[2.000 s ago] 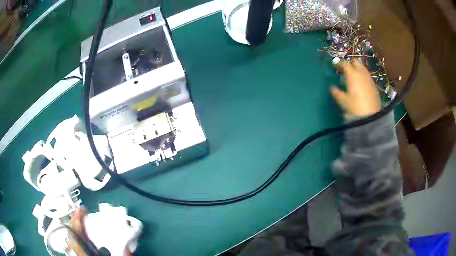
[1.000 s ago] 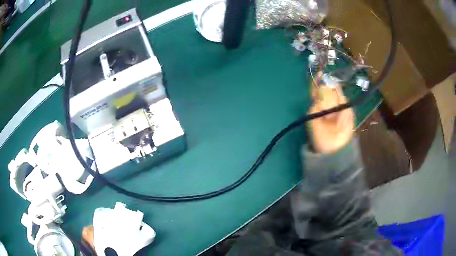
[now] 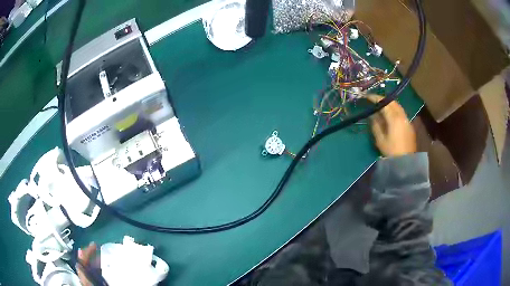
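My right hand (image 3: pixel 394 127) is at the right, at the lower edge of the motor pile (image 3: pixel 352 70), its fingertips near the wires behind the black cable; whether it grips any is unclear. One silver gear motor (image 3: pixel 274 146) lies alone on the green bench, its leads running right under the cable. My left hand (image 3: pixel 88 265) is partly visible at the lower left, beside a white plastic part (image 3: pixel 130 264). That part and the picture's edge hide most of the hand, so its hold is not clear.
A screw feeder (image 3: pixel 126 111) stands left of centre. A black cord (image 3: pixel 196 229) loops across the bench. White housings (image 3: pixel 61 190) cluster at left. A round white housing (image 3: pixel 226 28), a dark cylinder (image 3: pixel 257 17) and a bag of hardware (image 3: pixel 296 15) are at the top. Cardboard (image 3: pixel 425 61) is at right.
A single motor now lies in mid-bench, apart from the pile. My right hand has drawn back toward the bench edge, and the pile's wires are more spread. The view has shifted.
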